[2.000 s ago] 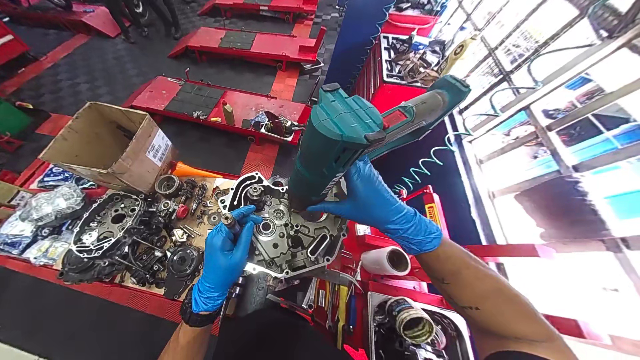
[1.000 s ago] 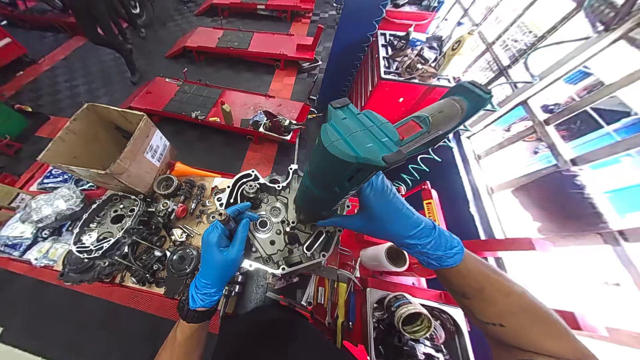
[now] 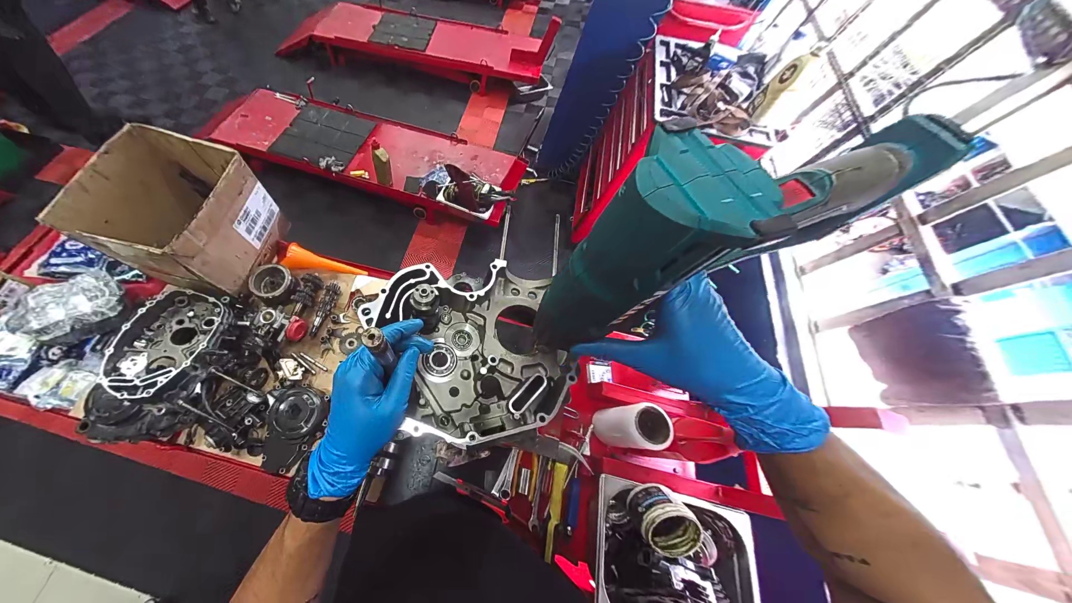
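Observation:
My left hand [image 3: 368, 402], in a blue glove, pinches a small dark cylindrical metal part [image 3: 378, 345] over the left side of an engine crankcase half [image 3: 469, 394]. Round bearings [image 3: 440, 358] sit in the casting close to its fingertips. At the crankcase's right side, my right hand [image 3: 695, 343], gloved too, is beside the nozzle end of a large teal power tool that looks like a heat gun [image 3: 670, 226]. The tool leans with its nozzle down at the casting's large bore and its handle to the upper right. The fingers behind the tool are partly hidden.
A cardboard box [image 3: 159, 218], an orange funnel [image 3: 314, 258], gears and a second engine case [image 3: 167, 343] lie to the left. Hand tools [image 3: 536, 494], a white roll [image 3: 632, 425] and a parts tray [image 3: 749, 536] are near at right. Red motorcycle lifts [image 3: 377, 151] stand beyond.
The teal tool's nozzle has moved left relative to the casting, toward the large bore. A person walking at the upper left has moved farther left. The left hand keeps its small part.

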